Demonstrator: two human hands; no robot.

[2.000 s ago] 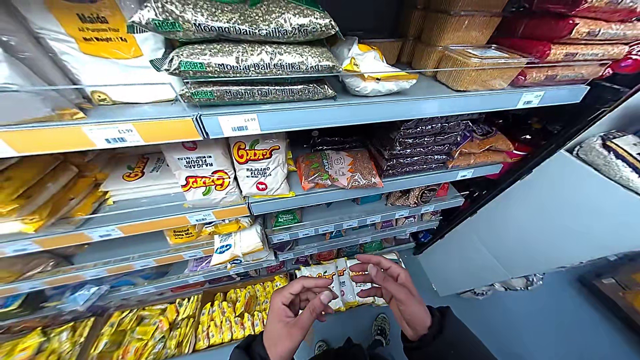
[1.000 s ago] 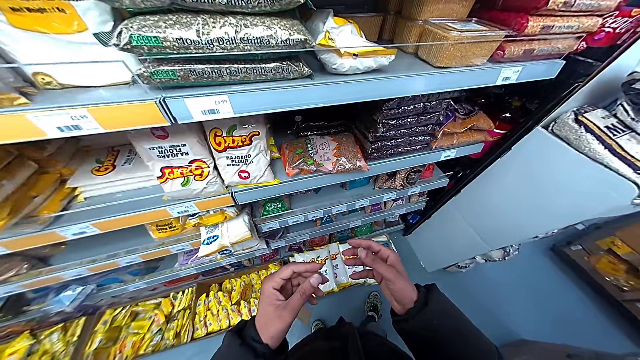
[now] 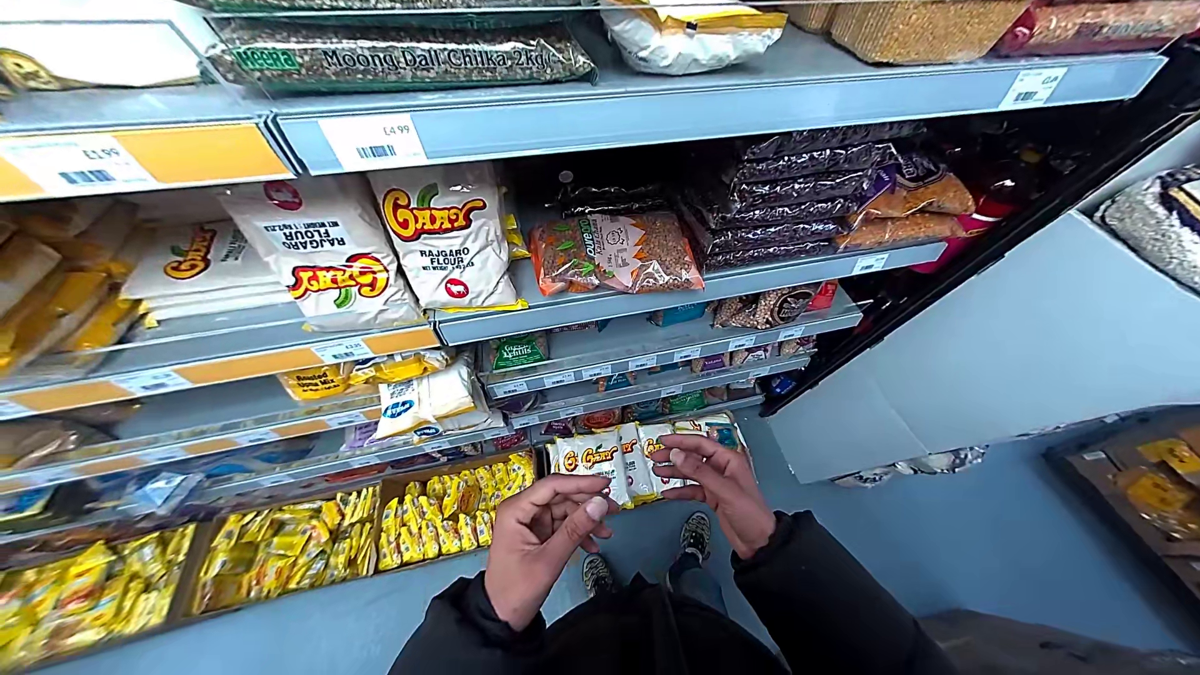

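Note:
My left hand (image 3: 548,534) is raised in front of my body, its fingers curled loosely and apart, with nothing in it. Facing it, my right hand (image 3: 714,487) has its fingers bent and spread and is likewise bare. A gap lies between the two hands. Below and beyond them, white flour bags (image 3: 600,461) with yellow edges stand in a low row at the foot of the shelves; the fingers overlap them in view without plainly touching. Higher up, a white bag of rajgaro flour (image 3: 448,239) leans beside an upside-down one (image 3: 323,246) on the middle shelf.
Shelf edges (image 3: 712,105) with price labels run across the view. An orange-brown bag of pulses (image 3: 614,253) lies near stacked dark bags (image 3: 787,202). Boxes of yellow packets (image 3: 291,548) line the floor at left. A pale panel (image 3: 1012,328) and a crate (image 3: 1116,497) stand at right.
Both hands stay raised and apart with nothing in them; their fingers have shifted slightly. The view has moved a little closer to the middle shelves.

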